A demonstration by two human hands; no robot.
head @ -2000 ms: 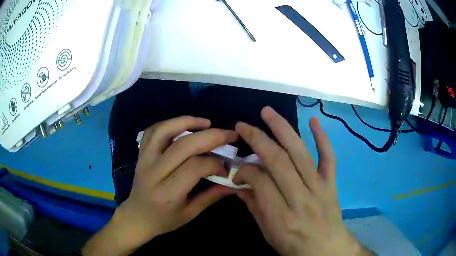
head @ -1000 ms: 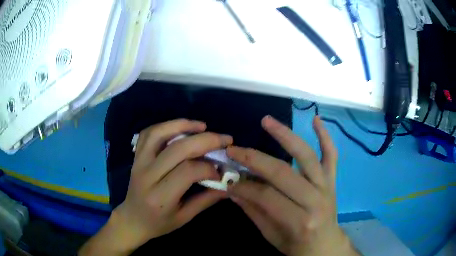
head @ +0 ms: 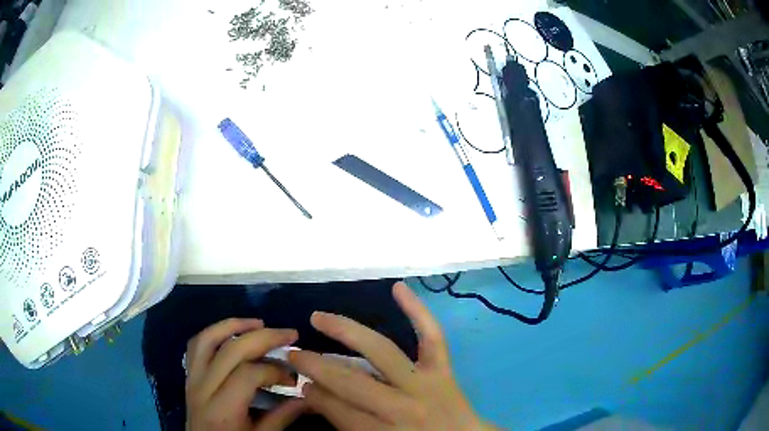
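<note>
A white device casing (head: pixel 287 389) is held low over my dark-clothed lap, mostly hidden by my fingers. My left hand (head: pixel 240 375) is closed around its left part. My right hand (head: pixel 384 379) grips its right part with thumb and fingers, with one finger raised away from it. Both hands are cut off by the bottom edge. On the white worktable (head: pixel 337 269) lie a blue-purple screwdriver (head: pixel 264 168), a dark bare utility blade (head: pixel 388 185) and a slim blue pen-type tool (head: pixel 466 168).
White units (head: pixel 63 194) are stacked at the left. A black corded hand tool (head: pixel 540 185) lies on the right table edge, its cable hanging below. A black control unit (head: pixel 632 135) stands far right above a blue holder (head: pixel 691 268). Many small dark pieces (head: pixel 268 38) lie at the back.
The view has tilted up, so more of the tabletop shows and my hands sit lower in the picture. Both hands still hold the casing; the table tools show no clear movement on the table.
</note>
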